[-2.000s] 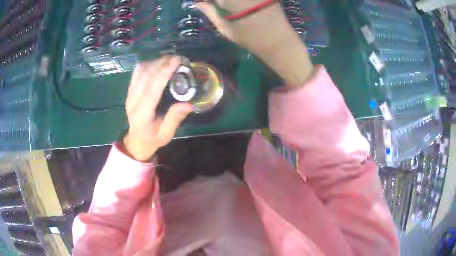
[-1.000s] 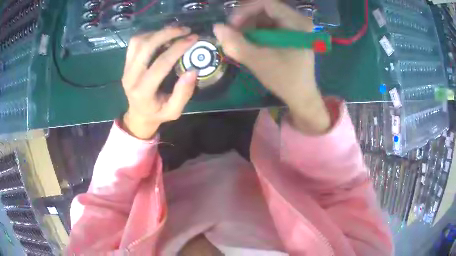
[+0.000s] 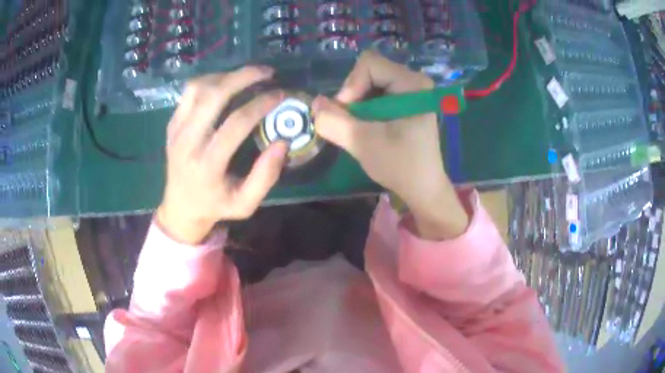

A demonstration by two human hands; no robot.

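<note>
A small round speaker driver [image 3: 289, 124], silver-white with a black ring and centre dot, lies on the brass-gold ring fixture [image 3: 306, 154]. My left hand [image 3: 219, 149] holds the driver with thumb and fingers at its left side and lower edge. My right hand [image 3: 390, 138] grips the green test probe [image 3: 401, 105], with its fingertips at the driver's right edge. The probe's tips are hidden by my fingers. Its red end points right, where the cable leaves.
A clear tray [image 3: 313, 69] with rows of dark discs and red wires lies behind the fixture. Stacked trays stand at left [image 3: 25, 146] and right [image 3: 598, 124]. The red cable [image 3: 510, 65] curves back at the right. A blue strip [image 3: 453, 146] and black cable [image 3: 95, 135] lie on the green mat.
Two seconds ago my right hand was over the tray without the probe showing. It now holds the probe at the driver's edge. The driver, earlier tilted in my left hand, lies flat on the fixture.
</note>
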